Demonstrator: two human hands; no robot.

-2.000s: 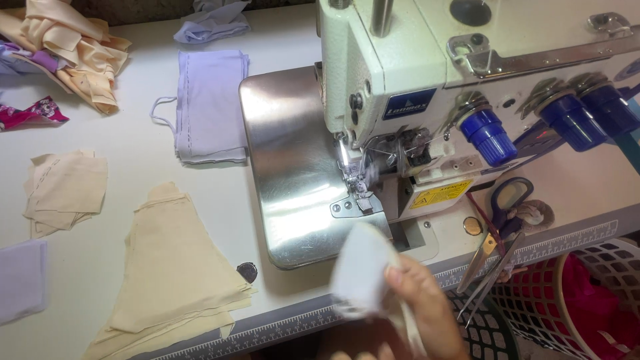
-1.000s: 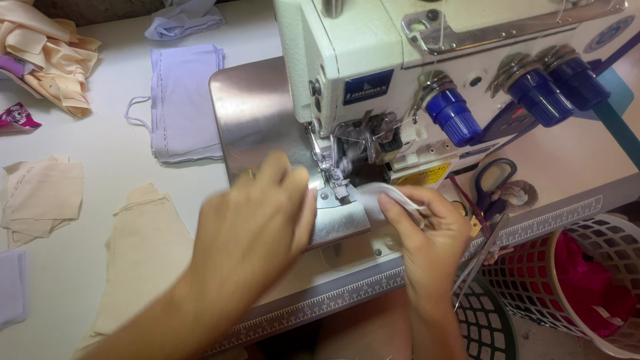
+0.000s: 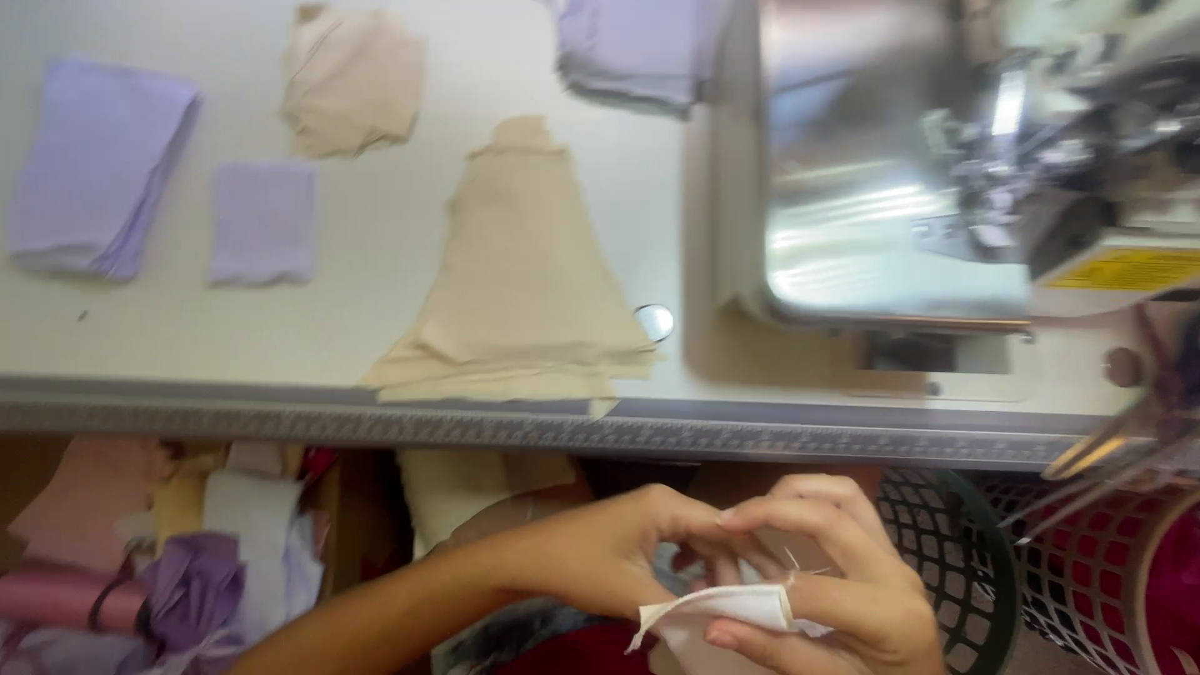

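Note:
Below the table's front edge, both hands are close together at a small white fabric piece (image 3: 722, 623) with a seamed upper edge and loose threads. My right hand (image 3: 844, 581) pinches it between thumb and fingers. Beside it, my left hand (image 3: 656, 553) has its fingers curled by the cloth's upper left edge; its fingertips are partly hidden, so its hold is unclear. The overlock sewing machine's metal plate (image 3: 862, 187) is at the upper right, apart from the hands. A stack of cream fabric panels (image 3: 525, 262) lies on the white table to the plate's left.
Lavender folded cloths (image 3: 103, 169), a smaller lavender piece (image 3: 264, 223) and beige pieces (image 3: 354, 82) lie on the table. A measuring tape (image 3: 562, 431) runs along its front edge. Scissors or tweezers jut out at right above plastic baskets (image 3: 1078, 562). Fabric scraps (image 3: 197, 581) fill the lower left.
Both hands have moved from the machine's needle area to below the table edge, with the white fabric piece. The view has shifted left and down.

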